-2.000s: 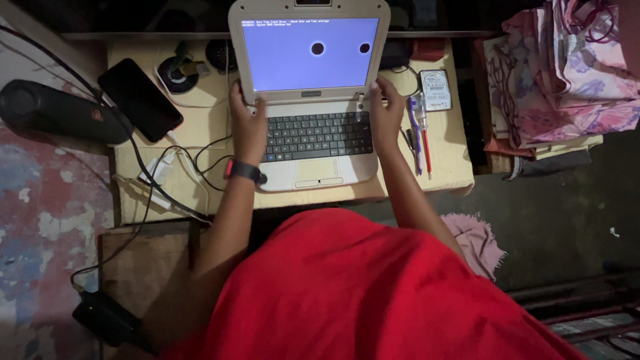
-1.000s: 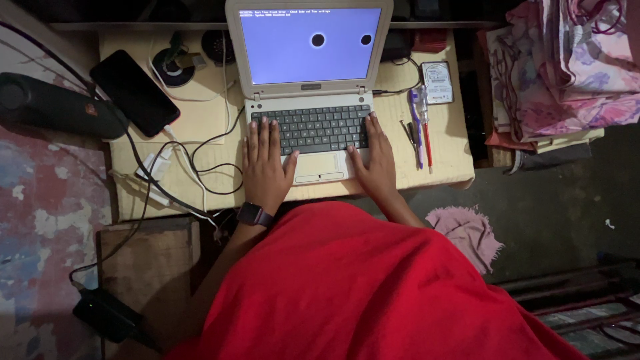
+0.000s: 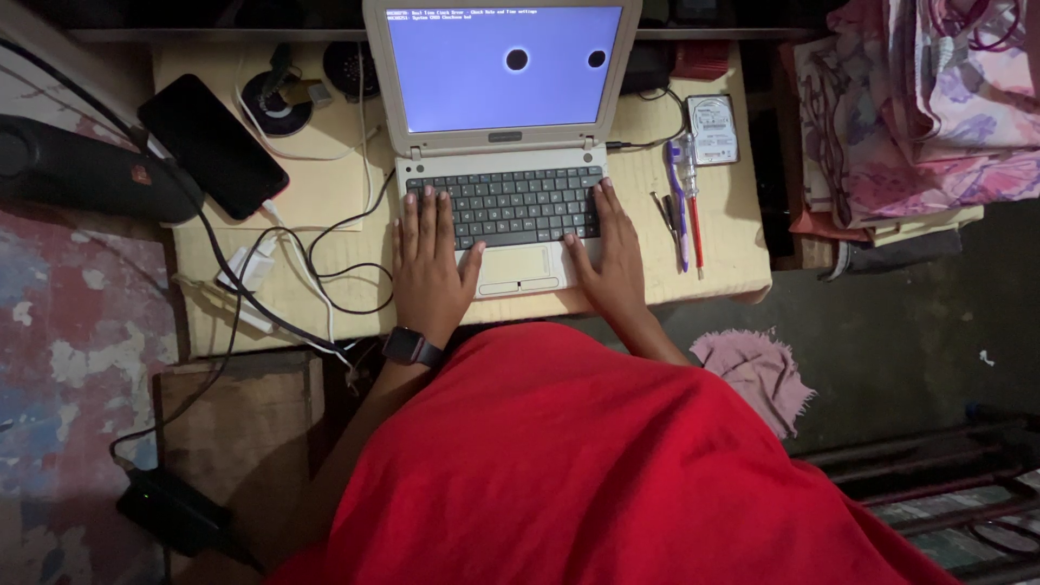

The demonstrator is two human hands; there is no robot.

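A small laptop stands unfolded on the table, its screen (image 3: 455,81) lit blue with two dark round spots and lines of writing. My left hand (image 3: 432,268) lies flat over the left side of the dark keyboard (image 3: 520,207), fingers apart, thumb beside the touchpad (image 3: 517,265). A smartwatch (image 3: 411,347) is on that wrist. My right hand (image 3: 611,264) rests on the right edge of the keyboard and palm rest, thumb spread. Neither hand holds anything. Right of the laptop lie a purple toothbrush (image 3: 681,219), a red-shafted screwdriver (image 3: 695,219) and a hard disk drive (image 3: 712,130).
Left on the table are a smartphone (image 3: 213,146), a white charger (image 3: 256,264) and tangled cables. A black cylindrical speaker (image 3: 81,171) sits at the left edge. A power adapter (image 3: 175,512) is lower left. Folded cloth (image 3: 877,146) is stacked at right; a pink rag (image 3: 751,374) lies below the table.
Both hands came down from the lower corners of the screen onto the keyboard sides. Since one second ago they have hardly moved.
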